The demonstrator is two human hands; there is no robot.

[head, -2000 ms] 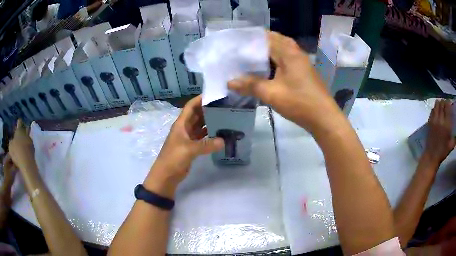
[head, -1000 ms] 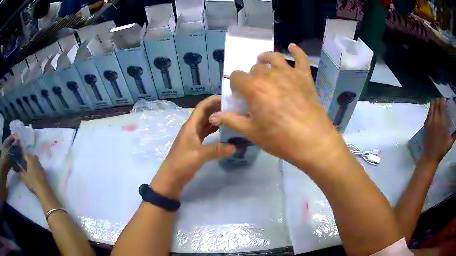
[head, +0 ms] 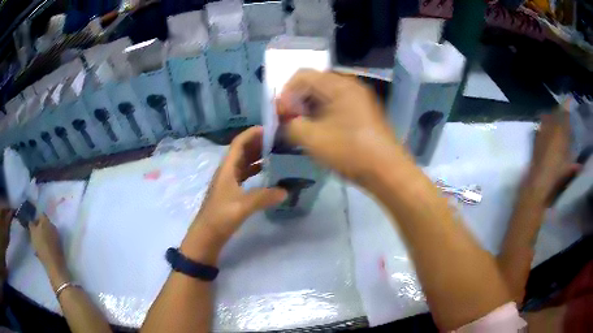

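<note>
A pale blue-grey retail box point(head: 294, 203) stands upright on the white table covering in front of me, a dark appliance printed on its front. Its white top flap point(head: 296, 60) stands up behind the opening. My left hand point(head: 237, 185) holds the box from its left side, thumb on the front. My right hand point(head: 338, 120) is at the box's top opening, blurred, fingers curled by the flaps. It hides much of the opening. I cannot tell whether the right fingers grip anything.
A row of open boxes point(head: 153, 97) runs along the far edge. Another open box point(head: 426, 97) with a white bundle stands right. A clear plastic bag point(head: 185, 156) and white cable point(head: 463, 192) lie on the table. Other people's hands work at far left point(head: 42, 227) and far right point(head: 553, 156).
The box with the white bundle at its top two seconds ago now shows only flaps there. My right hand has moved over its opening. The whole view has shifted slightly.
</note>
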